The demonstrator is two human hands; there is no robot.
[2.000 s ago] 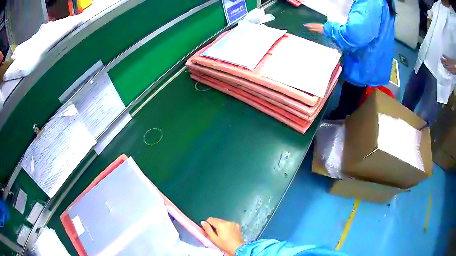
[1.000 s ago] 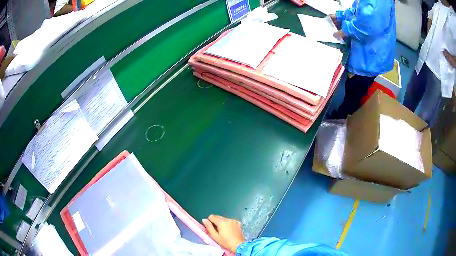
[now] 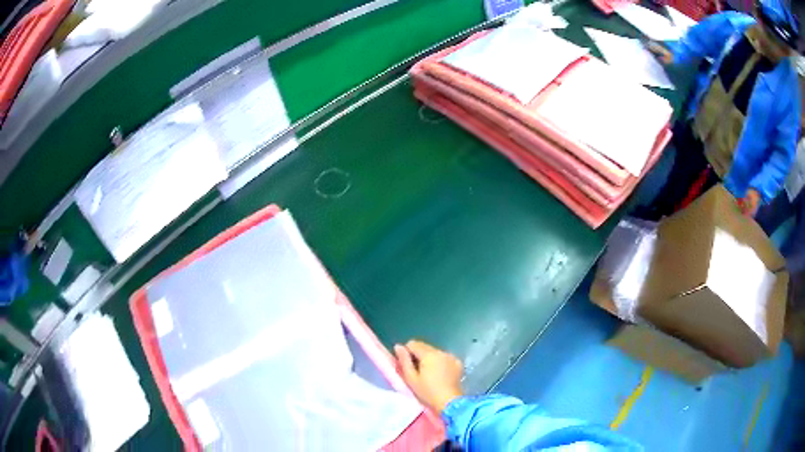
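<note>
A red-orange blister tray (image 3: pixel 157 362) lies near me at the lower left, cut off by the bottom edge. In it lie flat greyish items in milky film bags (image 3: pixel 238 300), with two small white labels (image 3: pixel 163 316) along the left side. Loose, wrinkled film covers the lower right part. A dark blue-grey strip (image 3: pixel 369 355) shows beside it near the right rim. My right hand (image 3: pixel 430 374), bare in a blue sleeve, is at the tray's right rim with fingers curled; whether it grips the rim is unclear. My left hand is not in view.
A pile of red-orange trays (image 3: pixel 530 150) with white sheets on top stands farther along the green mat (image 3: pixel 397 221). A white pile (image 3: pixel 104 384) is at far left. Printed papers (image 3: pixel 154 181) hang on the rail. Open cartons (image 3: pixel 706 291) and a coworker in blue (image 3: pixel 768 124) are at right.
The view has shifted, so more of the near tray and the white pile shows. The coworker has turned, with one hand now near the carton. My right hand stays at the tray's rim.
</note>
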